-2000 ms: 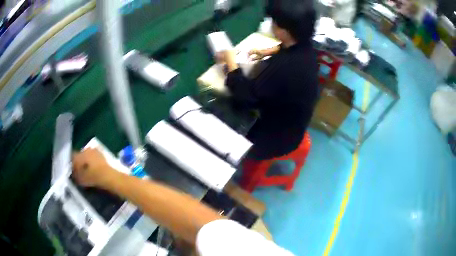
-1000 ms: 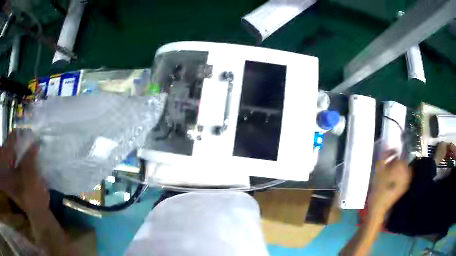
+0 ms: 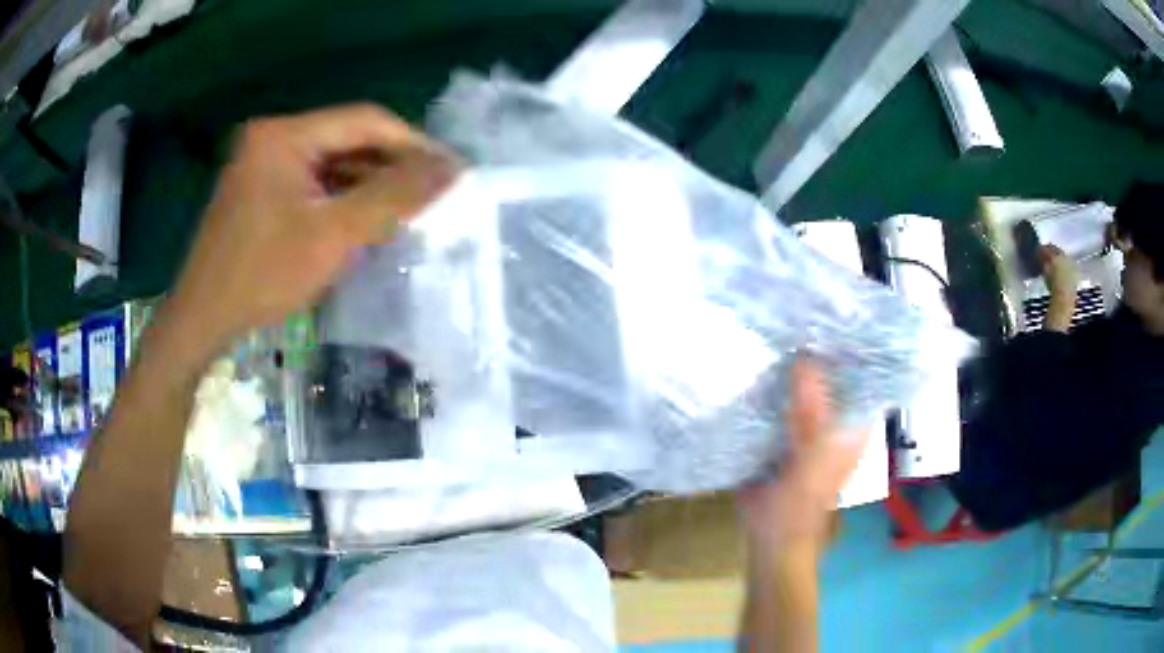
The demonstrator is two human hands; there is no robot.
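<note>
A clear plastic bag (image 3: 715,306) with a white label is stretched between my two bare hands above the white screw feeder (image 3: 370,475). Glittering silver contents show in its lower right part. My left hand (image 3: 326,191) grips the bag's upper left edge. My right hand (image 3: 811,447) holds the bag's lower right part from below. The feeder's dark clear window (image 3: 368,402) shows at left; the rest of its top is seen through the bag or hidden by it.
White appliance bodies (image 3: 922,344) lie right of the feeder. A person in black (image 3: 1059,396) sits at far right. A green conveyor (image 3: 421,51) with white cases runs behind. A cream-white pile (image 3: 227,427) and printed sheets (image 3: 77,370) lie at left. A black hose (image 3: 306,587) curves in front.
The bag has moved from the left to over the feeder. My right hand has come in from the right and taken hold of it. My left hand has risen with the bag.
</note>
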